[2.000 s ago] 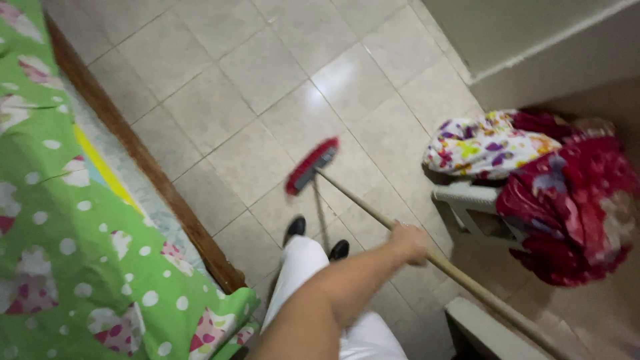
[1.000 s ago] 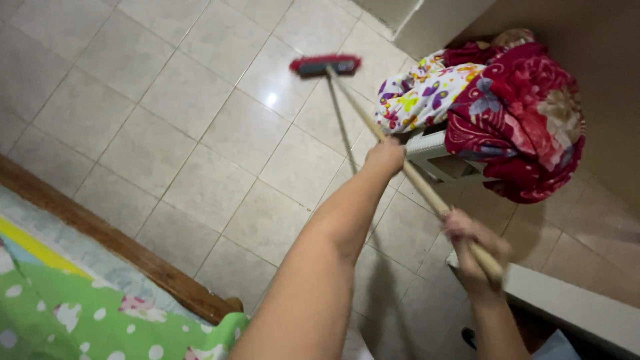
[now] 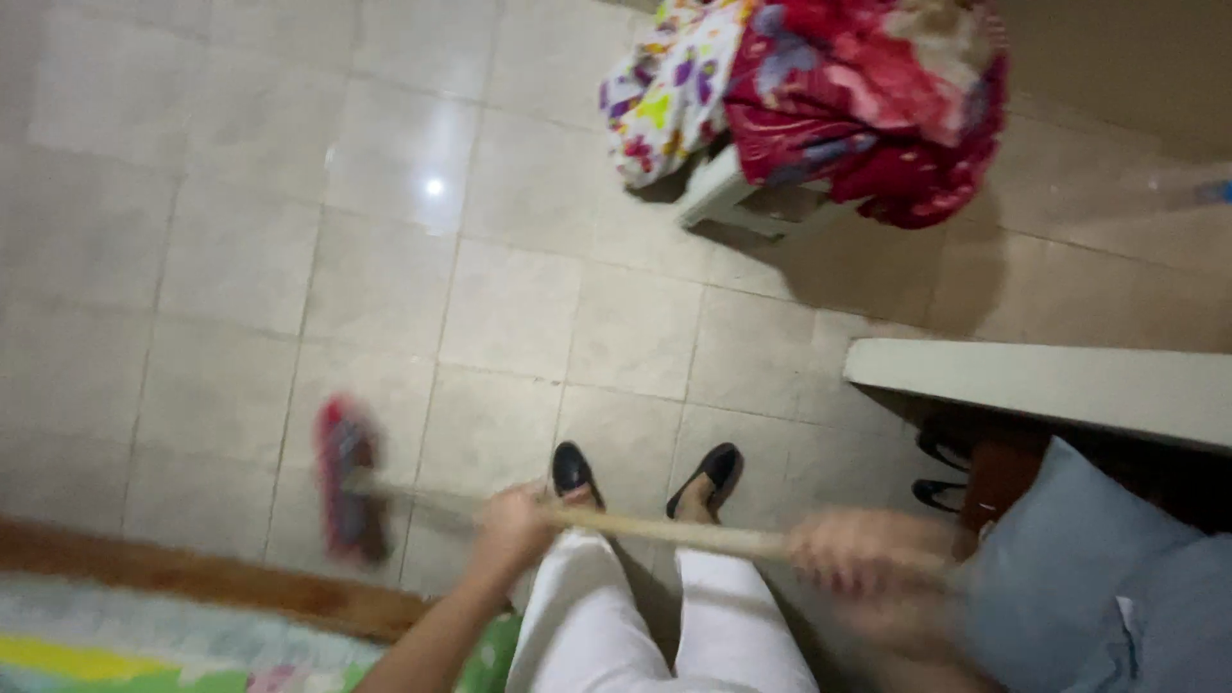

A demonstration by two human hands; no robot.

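A push broom with a red and grey head [image 3: 351,481] lies across my view, its head blurred over the tiled floor at the left. Around the light wooden handle [image 3: 674,531], nearer the head, my left hand [image 3: 518,527] is closed. My right hand [image 3: 866,553], blurred by motion, grips the handle toward its far end. Below the handle are my legs in white trousers [image 3: 587,616], and just above it my feet in black shoes [image 3: 573,469].
Red floral cloth [image 3: 866,106] and white patterned cloth [image 3: 674,96] are heaped on a white plastic stool [image 3: 760,197]. A white ledge [image 3: 1039,380] juts in at right, above a blue-grey cushion or cloth [image 3: 1078,558]. A wooden bed edge [image 3: 212,573] runs along the lower left.
The broom head has swung from beyond my feet near the stool to the left, near the bed edge. Both hands still hold the handle, which now lies nearly crosswise. The view has shifted.
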